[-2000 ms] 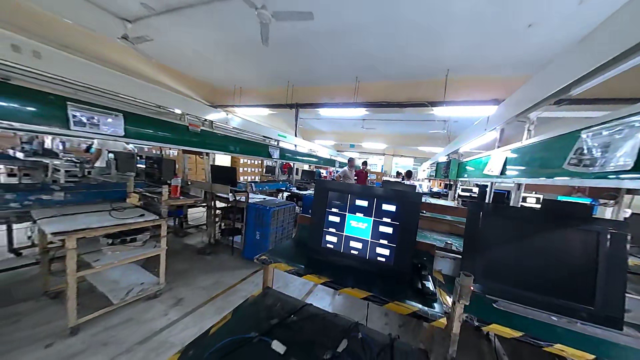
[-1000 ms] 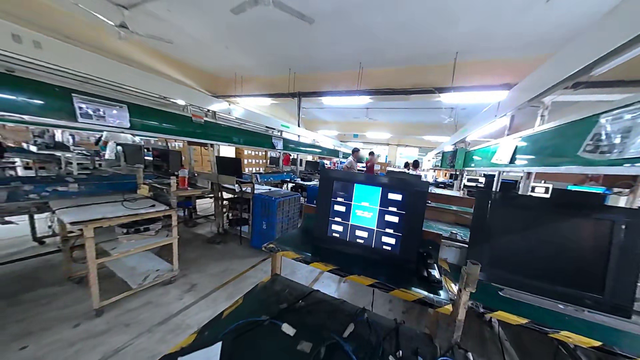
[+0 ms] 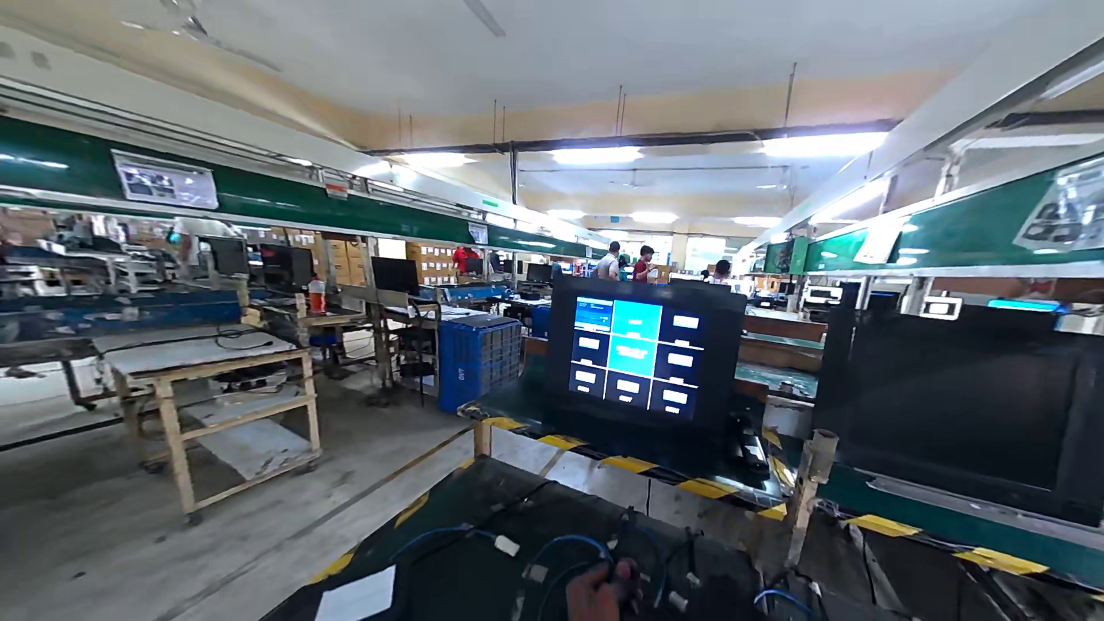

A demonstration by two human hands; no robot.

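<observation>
At the bottom edge of the head view, part of a hand (image 3: 599, 591) shows among cables on a dark bench mat (image 3: 466, 509); whether it is my left or my right cannot be told. Its fingers are bent at a blue cable (image 3: 573, 540), and the grip is unclear. White connectors (image 3: 506, 545) lie near it, and a white sheet (image 3: 358, 595) lies to its left. Beyond the bench stands a lit monitor (image 3: 634, 354) showing a grid of tiles. My other hand is not in view.
A dark screen (image 3: 957, 397) stands at the right behind a metal post (image 3: 811, 492). Yellow-black tape (image 3: 630, 464) edges the benches. At the left are a wooden-framed cart (image 3: 233, 371) and a blue crate (image 3: 479, 362). Several people (image 3: 642, 265) are in the far background.
A hand has come into view at the bottom among the cables. More tiles at the top of the monitor's grid are lit blue than two seconds ago.
</observation>
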